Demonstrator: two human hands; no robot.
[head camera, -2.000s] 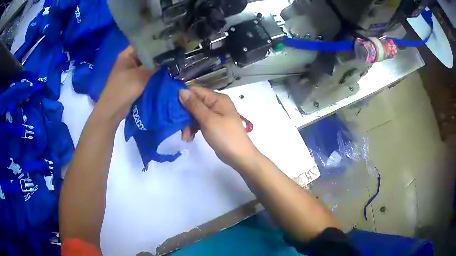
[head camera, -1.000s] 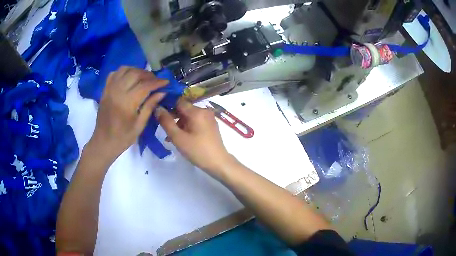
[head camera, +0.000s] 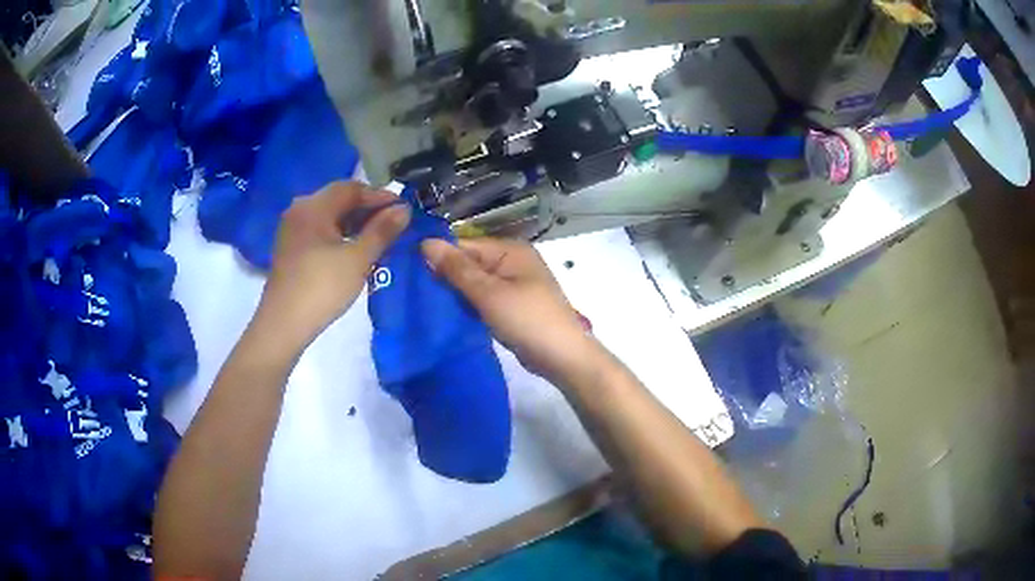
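A royal-blue fabric piece (head camera: 437, 352) with white print near its upper left hangs down over the white table from the needle area (head camera: 437, 193). My left hand (head camera: 329, 250) pinches its upper left edge between thumb and fingers. My right hand (head camera: 511, 289) holds its upper right edge, thumb on top. The top of the piece is at the metal parts of the machine; its exact place under the foot is hidden. A small red bit of the snips (head camera: 585, 323) shows beside my right hand; the rest is hidden.
The sewing machine (head camera: 704, 91) fills the top. Blue tape (head camera: 738, 144) runs past a pink patterned roll (head camera: 851, 154) from a white disc (head camera: 999, 136). A heap of blue pieces (head camera: 91, 329) lies at left. A clear plastic bag (head camera: 772, 380) lies on the floor at right.
The blue piece, bunched between my hands a second ago, now hangs long and spread downward. My hands are further apart. My right hand now covers most of the red snips. The view has shifted slightly.
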